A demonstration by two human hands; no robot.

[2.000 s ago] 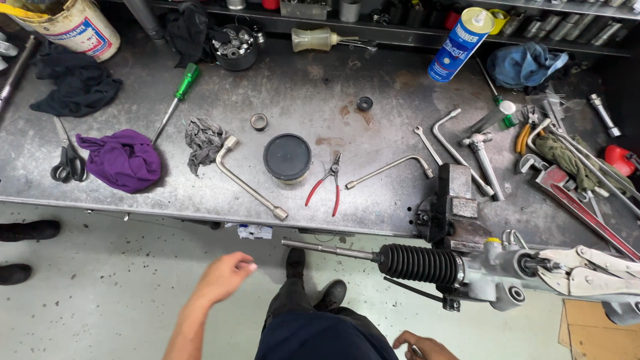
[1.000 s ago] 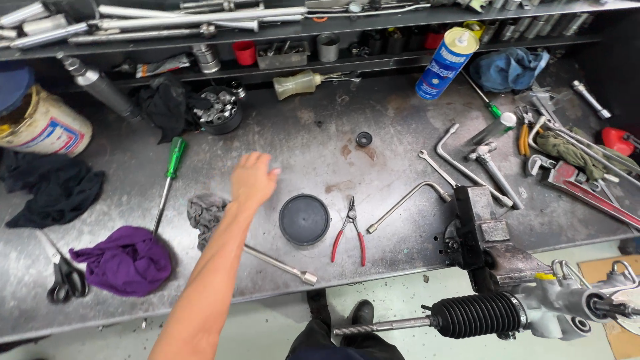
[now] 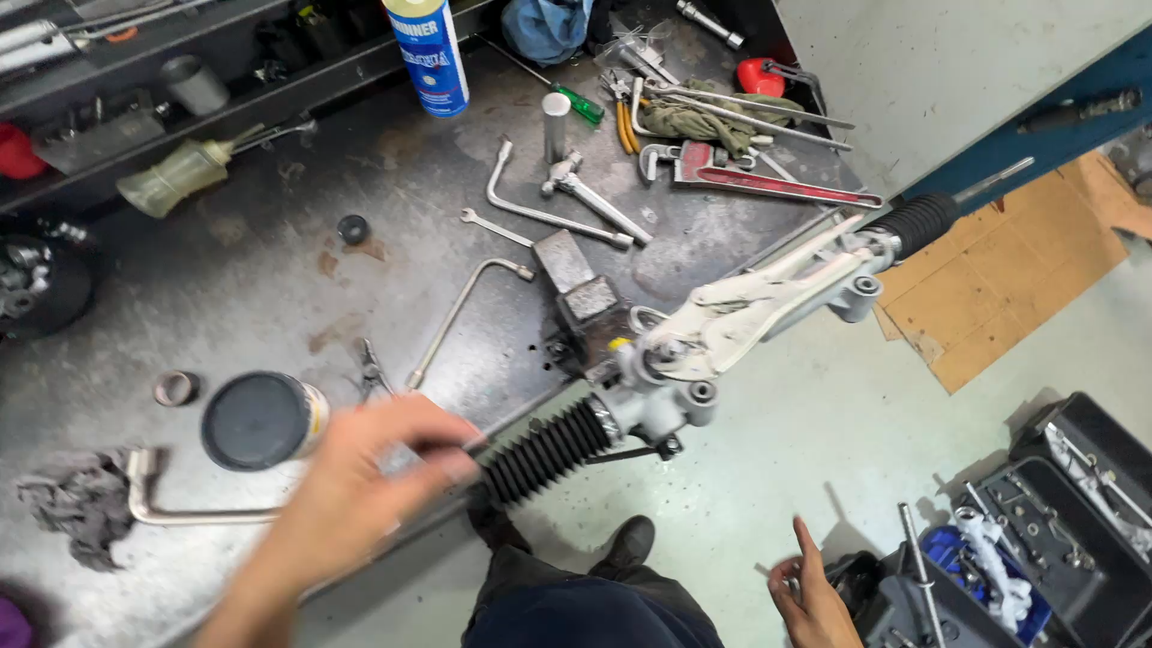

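My left hand (image 3: 378, 477), blurred, has curled fingers with their tips beside the near end of a ribbed black rubber bellows (image 3: 549, 450) on a steering rack (image 3: 666, 396). Whether it holds anything cannot be told. Partly behind it lie red-handled pliers (image 3: 371, 367). The rack sits at a bench vise (image 3: 585, 292), with white locking pliers (image 3: 720, 315) on it. Past the bench edge, my right hand (image 3: 810, 585) is empty, fingers apart. A black-lidded tub (image 3: 256, 421) and an L-shaped socket wrench (image 3: 198, 516) are left of my left hand.
On the bench (image 3: 270, 270) lie another bent wrench (image 3: 463, 315), a hammer (image 3: 598, 202) and a red pipe wrench (image 3: 765, 180). A blue thinner can (image 3: 430, 63) stands near the shelf. Black tool trays (image 3: 1035, 540) and cardboard (image 3: 999, 288) are on the floor at right.
My left hand has moved from above the bench beside the tub to the bellows end. My right hand, out of view one second ago, shows again. The view has swung right.
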